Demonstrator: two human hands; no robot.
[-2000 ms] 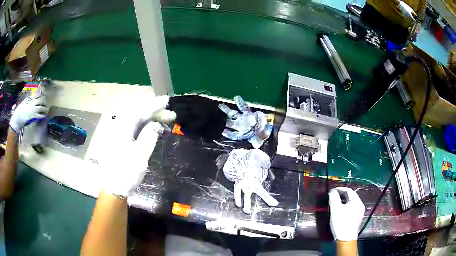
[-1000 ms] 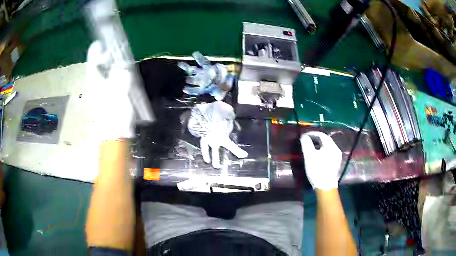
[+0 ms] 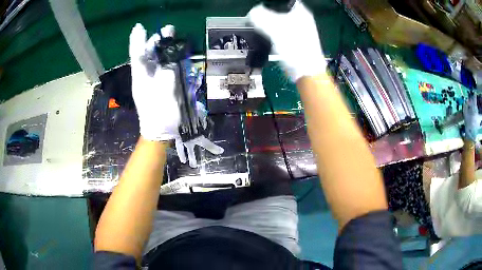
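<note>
My left hand (image 3: 156,95), in a white glove, holds a profile unit (image 3: 189,100) upright over the bench, its dark end up near my fingertips. My right hand (image 3: 296,42), also gloved, is raised at the right of the screw feeder (image 3: 227,64). It is closed round the black electric screwdriver (image 3: 259,50), which points down beside the feeder's window. The hand is blurred and its top is near the picture's upper edge. The screwdriver's tip cannot be made out. The feeder's pick-up block (image 3: 239,82) shows between my hands.
A spare glove (image 3: 196,150) lies behind the unit, partly hidden. A white-and-black strip (image 3: 211,183) is at the near edge. Waiting units (image 3: 372,89) stand at the right. A grey post (image 3: 76,39) rises at the left. A neighbour's gloved hand (image 3: 472,118) works over the turquoise mat (image 3: 430,113).
My left hand has brought the unit from the left to the front of me, now upright. My right hand has risen from the near bench and taken hold of the screwdriver. The view has shifted right.
</note>
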